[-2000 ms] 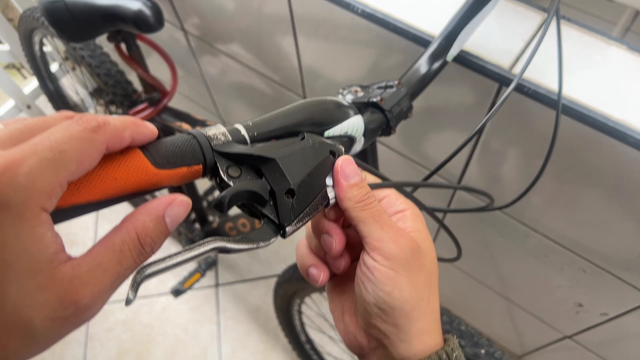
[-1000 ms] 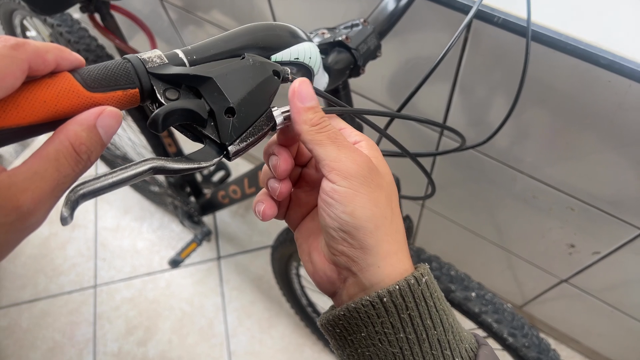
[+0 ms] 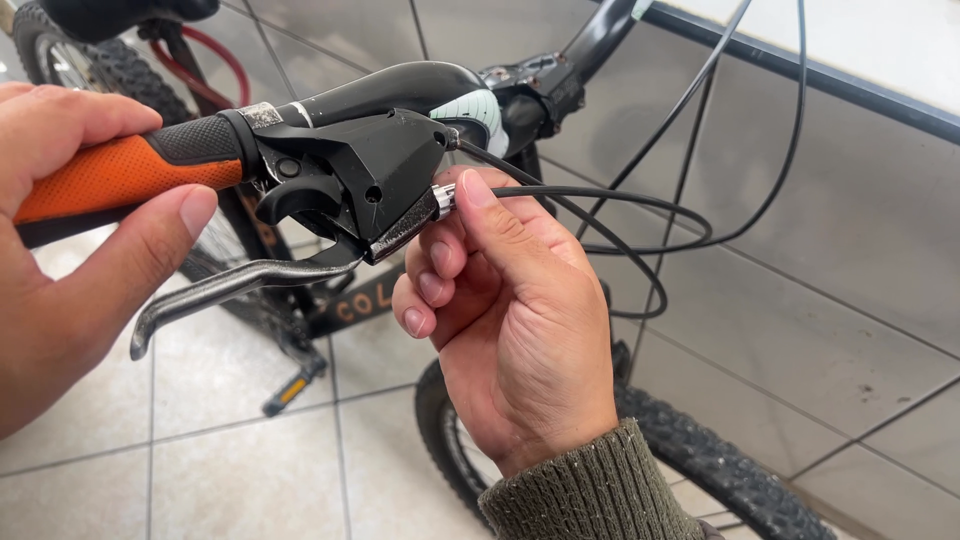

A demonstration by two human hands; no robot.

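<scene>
My left hand (image 3: 82,225) lies round the orange and black handlebar grip (image 3: 127,178), its thumb on the near side. Inboard of the grip sits a black brake and shifter housing (image 3: 375,169), with a worn metal brake lever (image 3: 247,281) reaching down to the left. My right hand (image 3: 517,307) pinches the silver barrel adjuster (image 3: 444,199) at the housing's inner end between thumb and forefinger; the other fingers are curled below. A black cable housing (image 3: 592,192) runs out to the right from the pinched fingertips. Another cable leaves the housing just above.
Behind are the handlebar stem (image 3: 551,86), the black saddle (image 3: 124,11), a red cable (image 3: 232,60) and the rear wheel (image 3: 82,71). Below, the front tire (image 3: 720,465) and a pedal (image 3: 294,388) stand over floor tiles. A tiled wall (image 3: 795,300) rises at the right, topped by a dark-edged ledge.
My right fingertips have shifted slightly at the adjuster, which shows more plainly than two seconds ago. My left hand stays at the grip. The view has moved somewhat.
</scene>
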